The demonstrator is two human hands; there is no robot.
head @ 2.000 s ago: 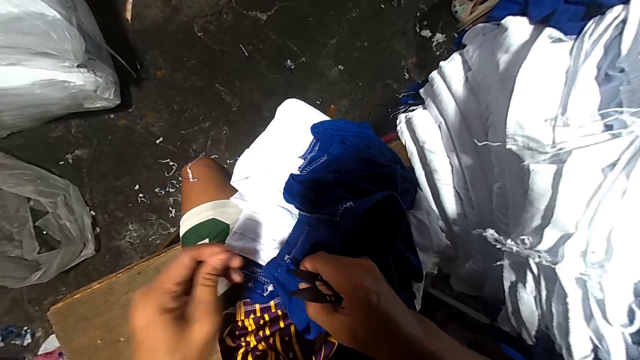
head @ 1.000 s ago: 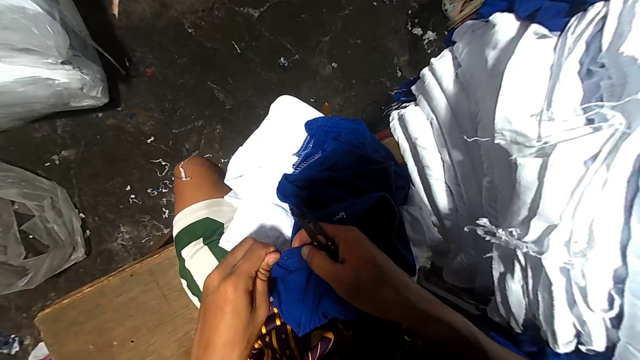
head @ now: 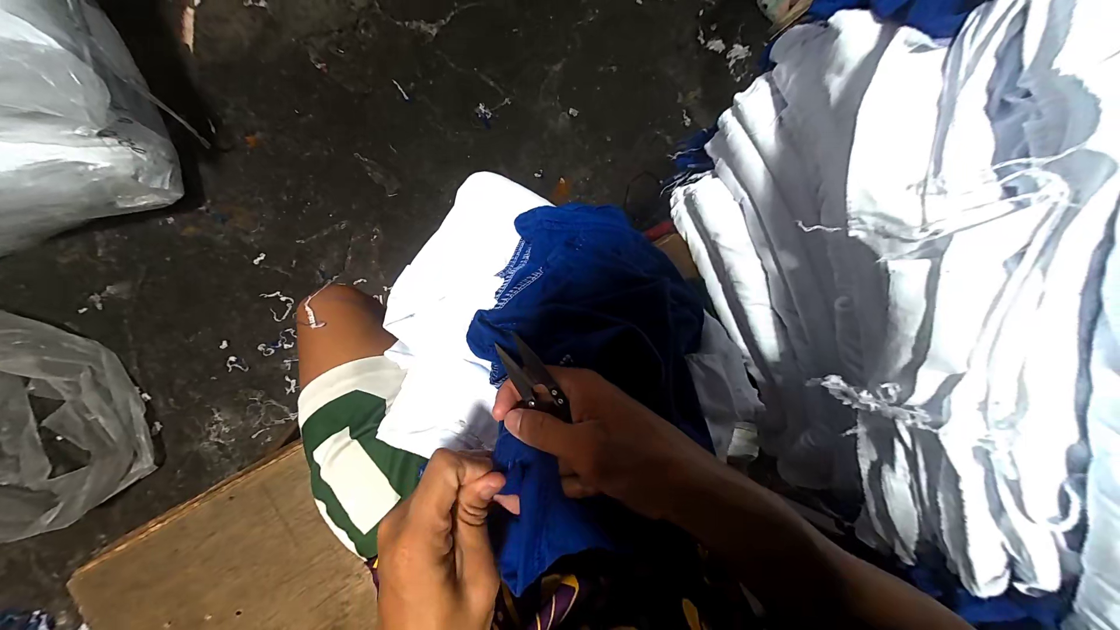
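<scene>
A blue and white fabric garment (head: 604, 289) with white overlock stitching lies across my lap. My right hand (head: 586, 429) holds small dark thread snips (head: 534, 385), their two blades apart and pointing up and left over the blue cloth. The fingers of that hand also rest on the cloth. Just below and to the left, my left hand (head: 446, 534) pinches the edge of the blue fabric between thumb and fingers. Whether a thread is in that pinch is too small to tell. White cloth (head: 455, 289) spreads beside the blue part, over my thigh.
A large pile of white fabric pieces (head: 814, 219), some tied in bundles, stands at the right. Two plastic bags, one full (head: 70, 131) and one crumpled (head: 61, 429), lie at the left. A wooden board (head: 236, 551) is beside my leg. Thread scraps litter the dark floor (head: 350, 175).
My left hand was raised off the cloth two seconds ago, and came down to the blue fabric. The snips in my right hand now point more up and left, with their blades plainly visible.
</scene>
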